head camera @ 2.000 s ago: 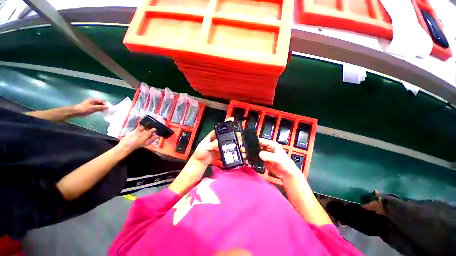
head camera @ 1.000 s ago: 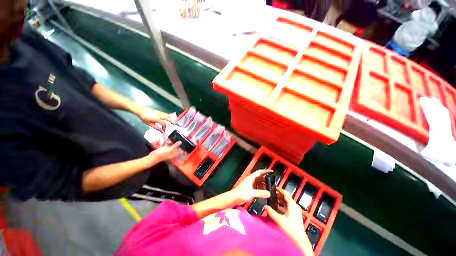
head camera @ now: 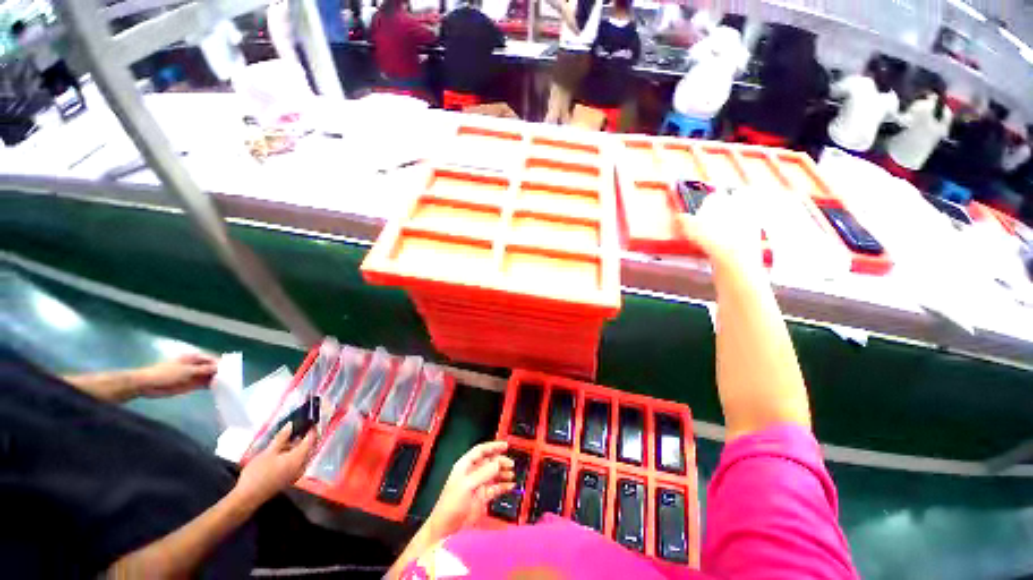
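Note:
My right hand [head camera: 725, 222] reaches up to the white shelf, its fingers on a black handheld device [head camera: 693, 195] over an orange tray [head camera: 651, 213]. My left hand [head camera: 474, 487] is at the left edge of the filled orange tray [head camera: 596, 453] on the green belt. Its fingers are half curled and nothing shows in them. Black handheld devices [head camera: 589, 496] lie in all visible pockets of that tray; my left fingers overlap the lower left pocket. The lower edge of the tray is partly hidden by my pink clothing.
A tall stack of empty orange trays [head camera: 498, 227] stands behind. At left, a person in dark clothing holds a black device above a tray of bagged devices [head camera: 397, 397]. A metal post [head camera: 187, 187] rises at left. Another device [head camera: 850, 227] lies on the shelf. Seated workers are beyond.
My view has lifted towards the hall. My right hand has left the tray on the belt and moved up to the shelf. My hands, earlier together at a device, are now apart.

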